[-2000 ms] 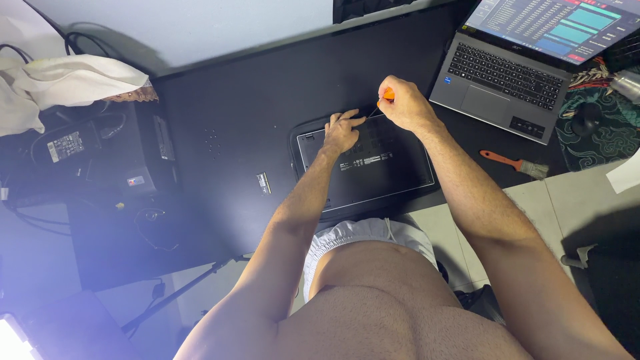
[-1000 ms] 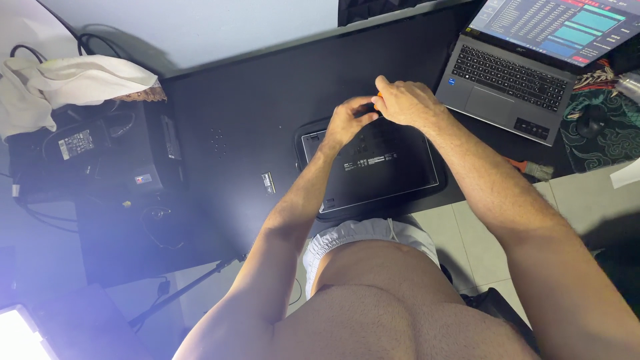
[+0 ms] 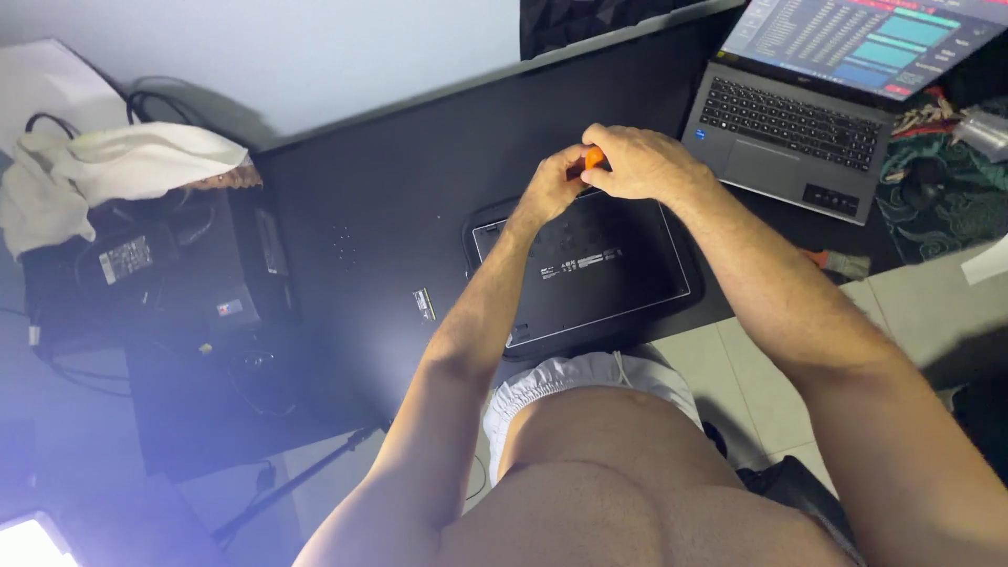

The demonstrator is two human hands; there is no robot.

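Note:
A laptop lies bottom side up on the dark desk in front of me, with small printed marks on its cover. Over its far edge, my right hand is closed on an orange-handled tool, whose shaft is hidden. My left hand meets it there, fingers bent close to the tool; what they pinch, if anything, cannot be made out. Left of the laptop lies a memory module. Several tiny screws are scattered farther left on the desk.
An open laptop with a lit screen stands at the right, a brush with an orange handle near it. On the left are a black case, a power adapter, cables and a white cloth. A patterned cloth lies far right.
Two seconds ago my left hand rested on the overturned laptop's far edge, with the right hand holding the orange tool beside it. Both hands have since come together above that edge.

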